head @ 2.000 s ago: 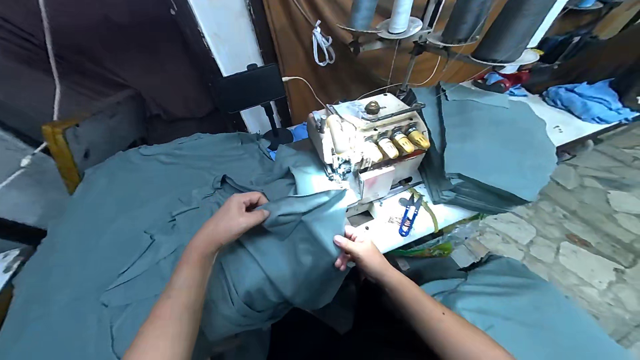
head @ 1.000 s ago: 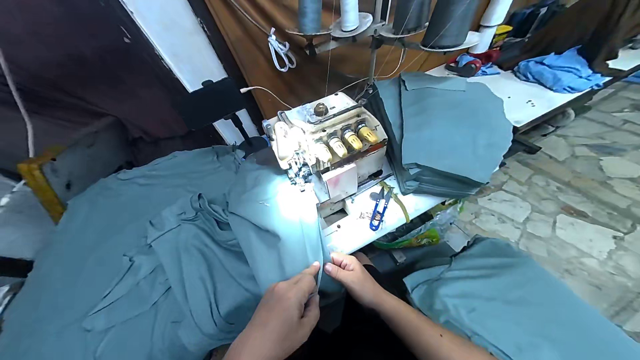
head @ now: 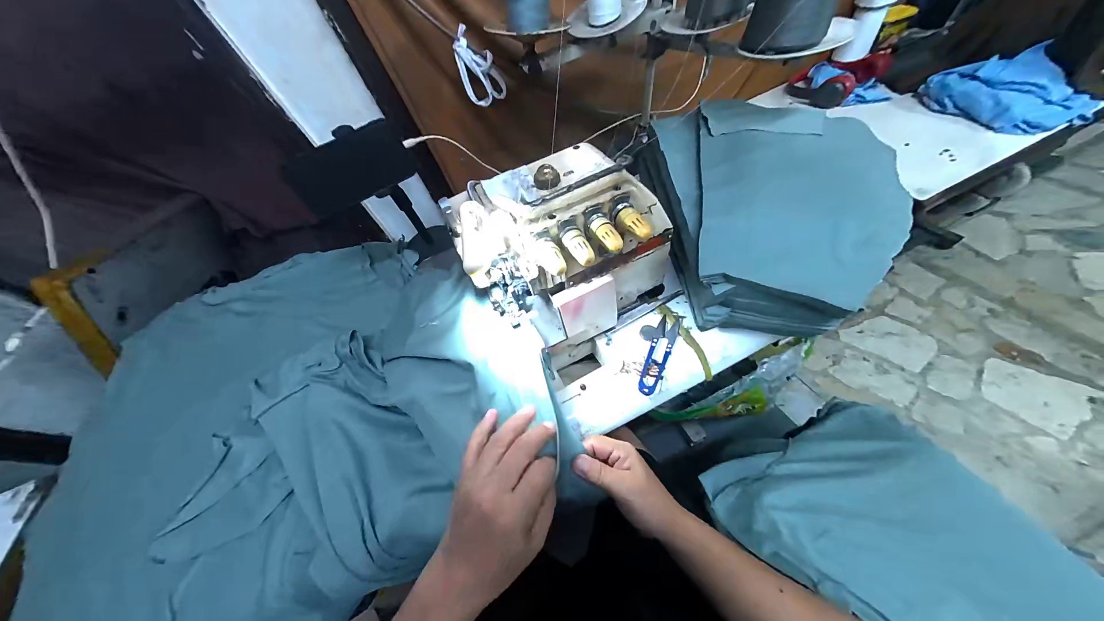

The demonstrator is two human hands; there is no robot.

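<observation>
Grey-green knit fabric (head: 414, 379) runs from a large heap at the left up to the needle area of an overlock sewing machine (head: 561, 241), lit by a bright lamp. My left hand (head: 509, 483) lies on the fabric near its edge, fingers spread a little. My right hand (head: 617, 474) pinches the fabric's edge between thumb and fingers, just right of the left hand. Blue thread snips (head: 658, 355) lie on the white machine table right of the hands, beside a strip of olive tape (head: 690, 343).
Stacked cut fabric pieces (head: 793, 216) lie right of the machine. Thread cones (head: 785, 26) stand on a rack behind it. More grey-green fabric (head: 897, 517) hangs at lower right. A blue cloth (head: 1009, 90) sits on the far table (head: 936, 159). A black panel (head: 345, 168) stands behind the machine.
My left hand has come down from the raised fabric to lie near my right hand. The fabric edge, held up by both hands before, now lies toward the machine. The view has shifted.
</observation>
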